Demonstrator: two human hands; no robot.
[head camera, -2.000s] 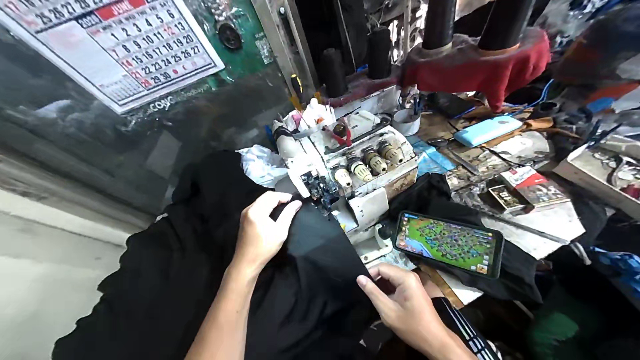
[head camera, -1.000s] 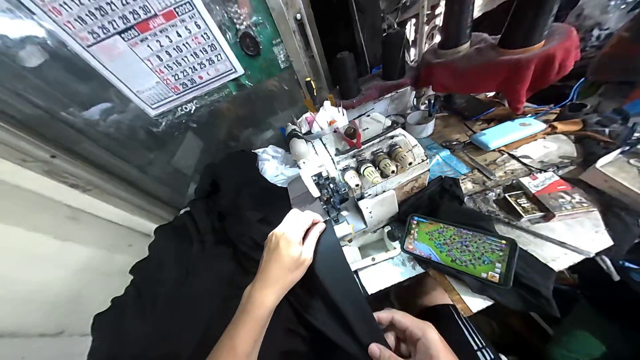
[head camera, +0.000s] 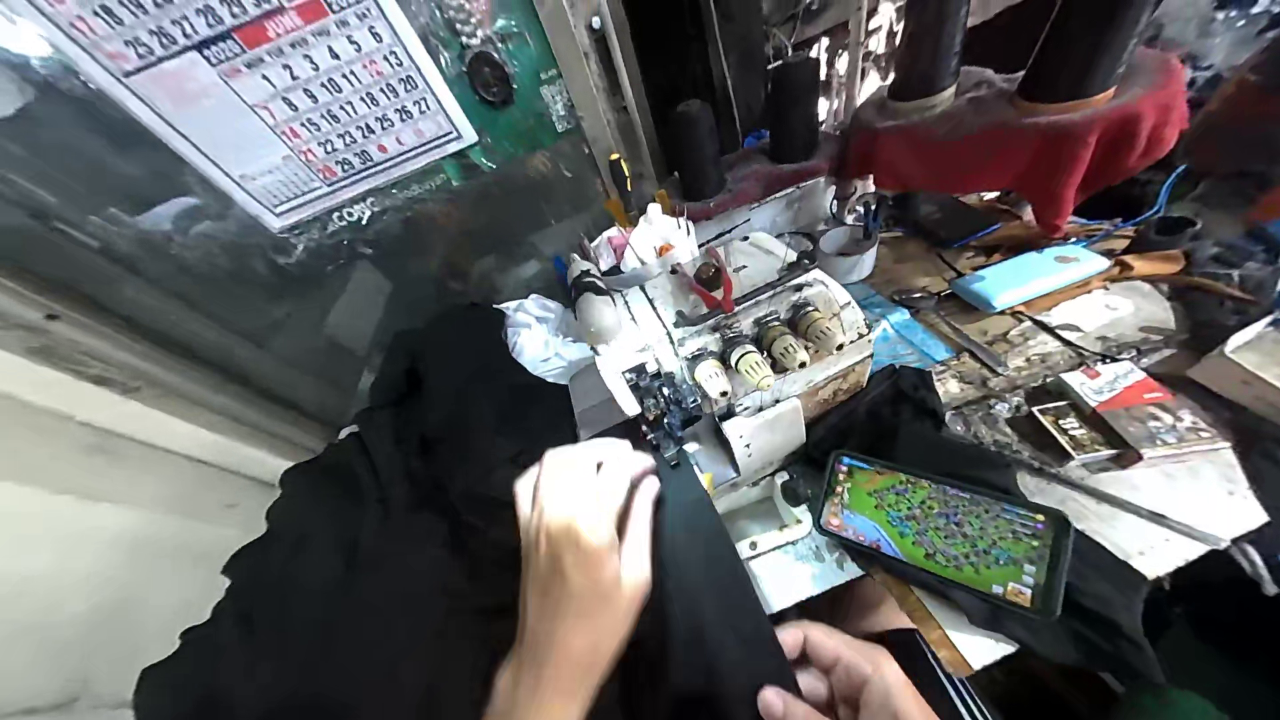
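Note:
Black fabric (head camera: 430, 560) spreads over the lower left and runs up to the needle and presser foot area (head camera: 665, 410) of a white overlock sewing machine (head camera: 740, 260). My left hand (head camera: 590, 540) has its fingers bent down on the fabric just below the presser foot, pinching or pressing it. Lower right, my right hand (head camera: 840, 675) holds the fabric's edge between thumb and fingers. Several cream tension dials (head camera: 750, 363) line the machine's front. A smartphone (head camera: 945, 530) with a game on its screen lies right of the machine, on dark cloth.
Thread cones (head camera: 925, 50) stand behind a red cloth (head camera: 1020, 140) at the back. On the cluttered table lie a light blue case (head camera: 1030, 277), a cigarette pack (head camera: 1140, 410) and a metal tool. A white cup (head camera: 848, 250) stands behind the machine. A calendar (head camera: 300, 100) hangs at upper left.
Against the machine, my right hand and the fabric edge it holds sit lower than two seconds ago. My left hand stays by the presser foot. The view has shifted somewhat.

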